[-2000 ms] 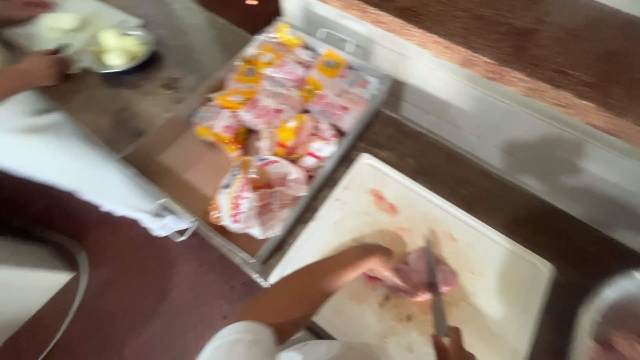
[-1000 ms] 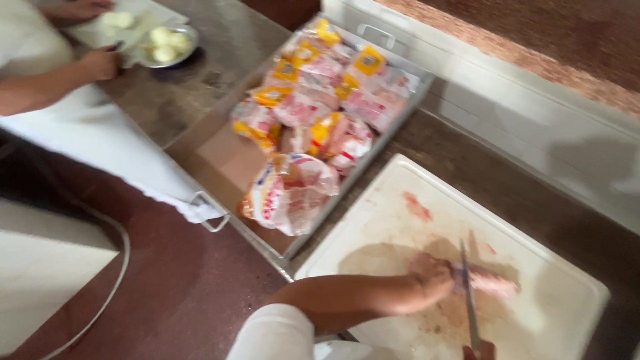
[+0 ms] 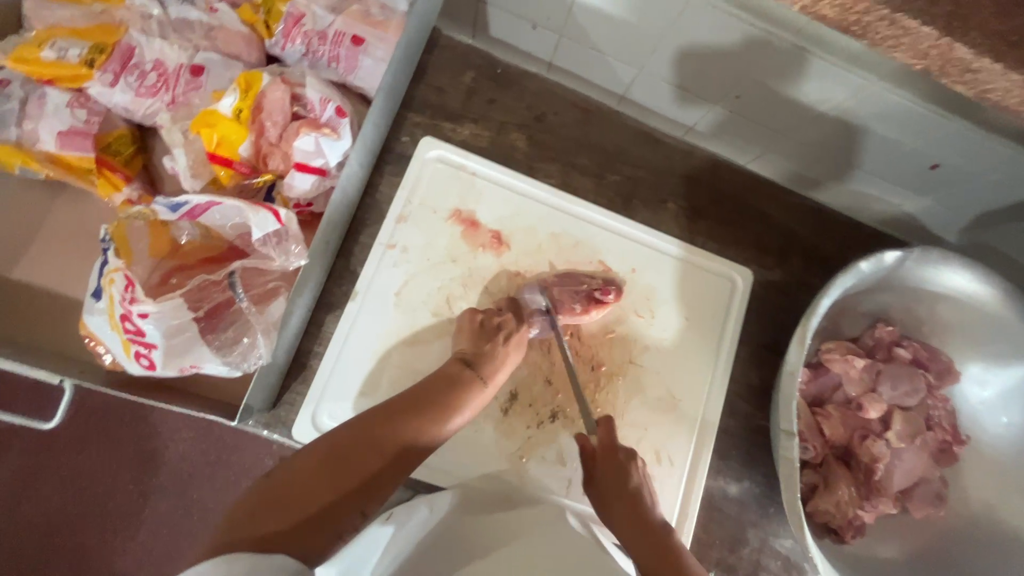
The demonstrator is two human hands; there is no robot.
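A piece of raw meat (image 3: 580, 296), seemingly chicken, lies on a white plastic cutting board (image 3: 680, 312) with reddish stains and scraps. My left hand (image 3: 490, 340) grips the left end of the meat, fingers curled over it. In my right hand (image 3: 616, 472) is the handle of a long knife (image 3: 574, 380); its blade points up and left, and its tip end rests on the meat just beside my left fingers. Whether the blade has cut in cannot be told.
At the left, a metal tray (image 3: 320, 256) holds several packs of raw chicken (image 3: 228, 132) and an opened plastic bag (image 3: 200, 288). A large metal bowl (image 3: 988, 408) with cut raw meat (image 3: 884, 432) stands at the right. Behind the counter runs a tiled wall (image 3: 664, 88).
The view has swung right and down, so the co-worker at the left is out of frame and the bowl shows. The knife and both hands remain at the meat.
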